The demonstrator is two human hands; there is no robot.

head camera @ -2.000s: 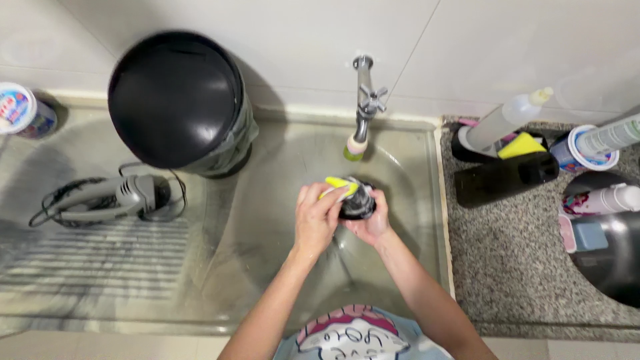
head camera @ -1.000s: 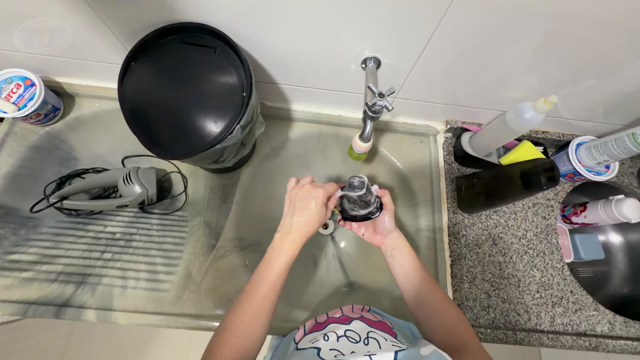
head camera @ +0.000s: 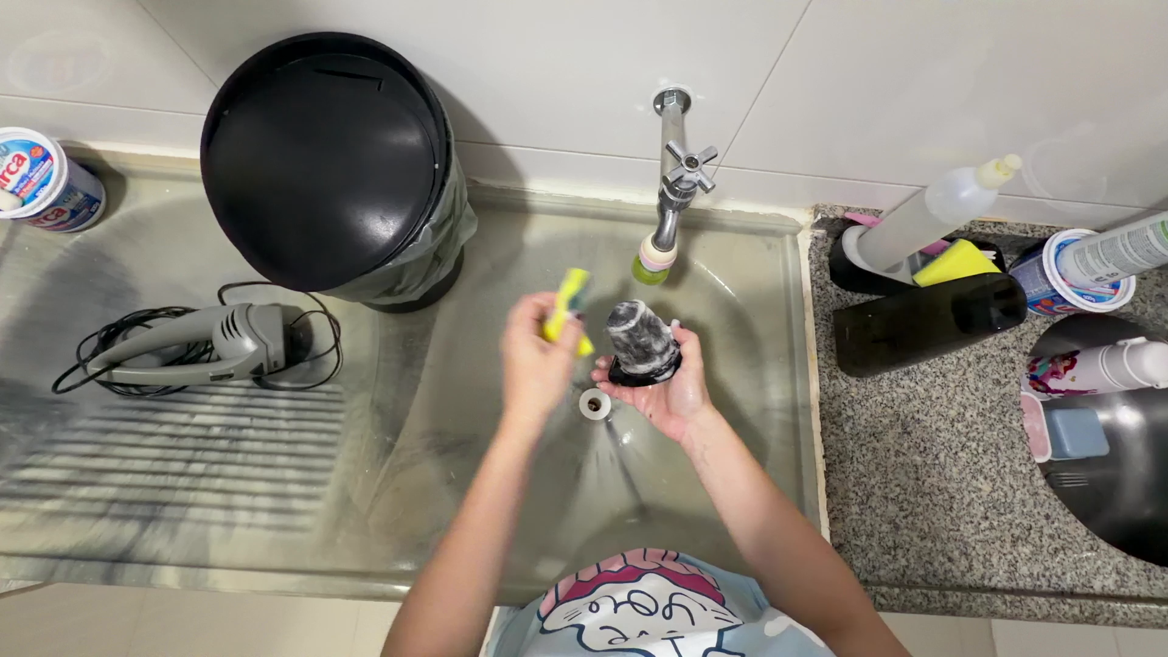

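Over the sink basin, my left hand [head camera: 540,351] grips a yellow sponge [head camera: 569,312], held up and apart from the other hand. My right hand [head camera: 671,388] holds a black cup-shaped part [head camera: 642,342] by its wide rim, narrow end up, its sides coated with whitish suds. The metal faucet [head camera: 680,178] is just beyond that part, and no water is seen flowing from it. Between and below the hands lies the drain [head camera: 595,404].
Left of the basin stand a lidded black bin [head camera: 324,164], a corded grey handheld appliance [head camera: 205,345] and a tub [head camera: 55,182]. On the granite counter [head camera: 922,474] are a dark bottle [head camera: 931,324], a clear bottle [head camera: 940,214], another yellow sponge [head camera: 956,263] and a round metal sink [head camera: 1118,456].
My left hand, at the black part in the earlier frames, has moved off it to the left with the sponge. The right hand still holds the part.
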